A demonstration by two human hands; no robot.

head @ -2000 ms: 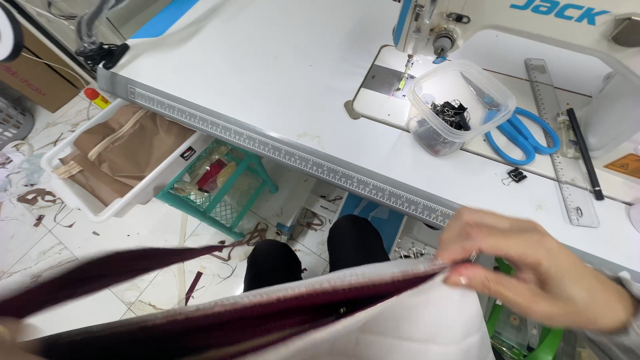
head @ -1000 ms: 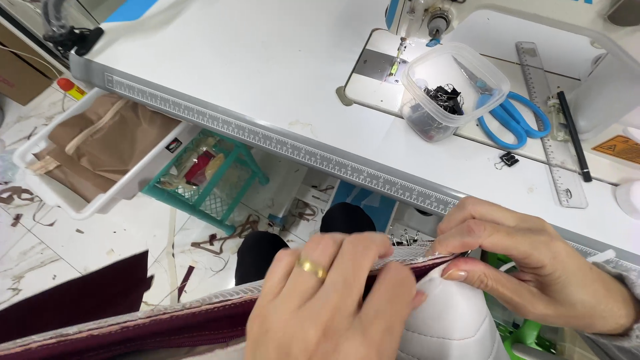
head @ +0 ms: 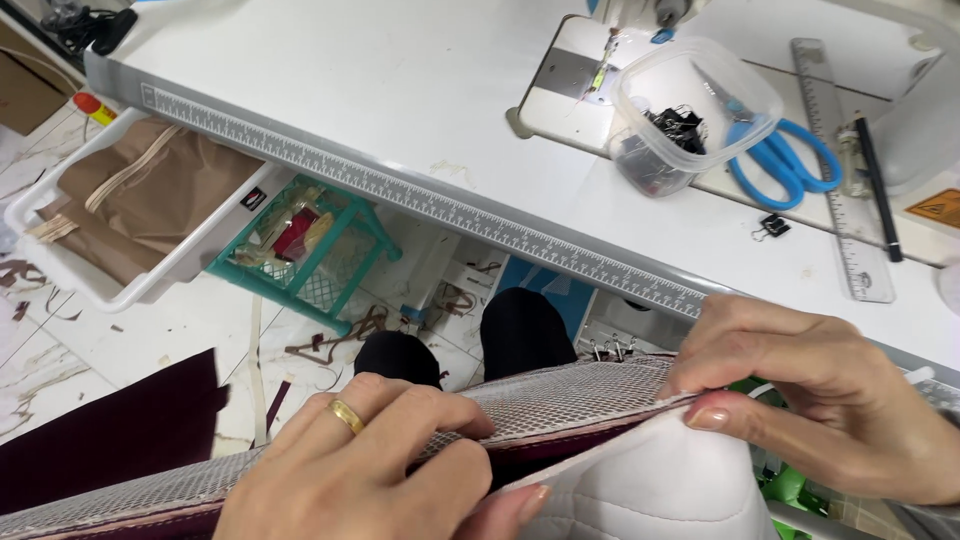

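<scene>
My right hand (head: 802, 390) pinches the layered edge of white quilted fabric (head: 645, 480) and light mesh (head: 562, 397) between thumb and fingers. Wearing a gold ring, my left hand (head: 375, 457) lies on the same edge further left, its fingers curled over the mesh and its thumb at the quilted layer. Between the two hands the layers gape, and dark maroon fabric (head: 547, 446) with a stitched line shows inside. Several binder clips (head: 613, 349) sit at the mesh's far edge. A separate-looking maroon piece (head: 112, 435) hangs at the left; whether it is attached is hidden.
On the white table (head: 337, 75) are a sewing machine bed (head: 577, 82), a plastic tub of binder clips (head: 694, 112), blue-handled scissors (head: 784, 161), a clear ruler (head: 844, 172), a black pencil (head: 877, 187) and a loose binder clip (head: 771, 226). Below stand a white bin (head: 112, 296) and a teal rack (head: 300, 277).
My left hand has come from the far left edge onto the fabric edge beside my right hand. The right hand keeps its pinch. The gap between the layers now shows wider than one second ago.
</scene>
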